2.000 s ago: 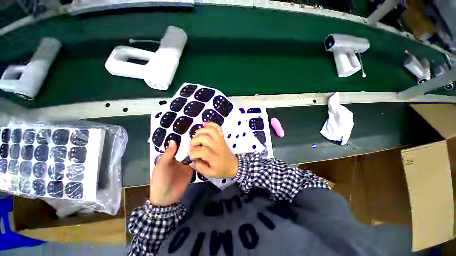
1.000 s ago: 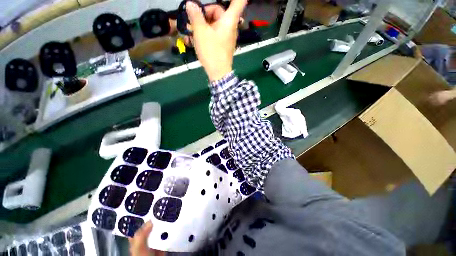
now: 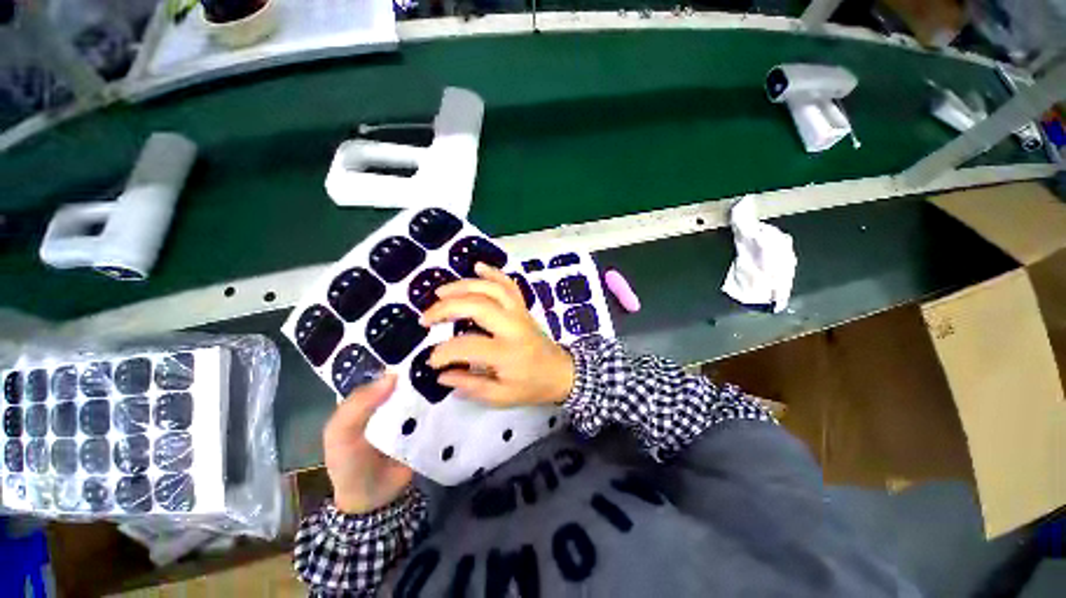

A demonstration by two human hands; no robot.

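A white panel sheet [image 3: 383,407] with rows of glossy black front panels lies tilted in front of me. My left hand [image 3: 365,450] grips its lower left edge, thumb on top. My right hand [image 3: 500,341] lies over the right part of the sheet, fingers spread on the black panels; whether it pinches one is hidden. The lower part of the sheet shows bare backing with small black dots. A second panel sheet [image 3: 593,332] lies partly under it, to the right. A pink hand tool [image 3: 622,290] lies beside that sheet.
White camera bodies [image 3: 458,146] with squared brackets lie on the green belt [image 3: 608,117] behind the pale rail. A plastic sleeve [image 3: 260,432] holds sheets at left. A crumpled white cloth [image 3: 760,259] lies right. An open cardboard box [image 3: 994,386] stands far right. A tray [image 3: 316,29] spans the far side.
My right hand has come down from the hanging black pieces beyond the belt, where it held a black piece, onto the sheet. The view has tipped back down to the bench.
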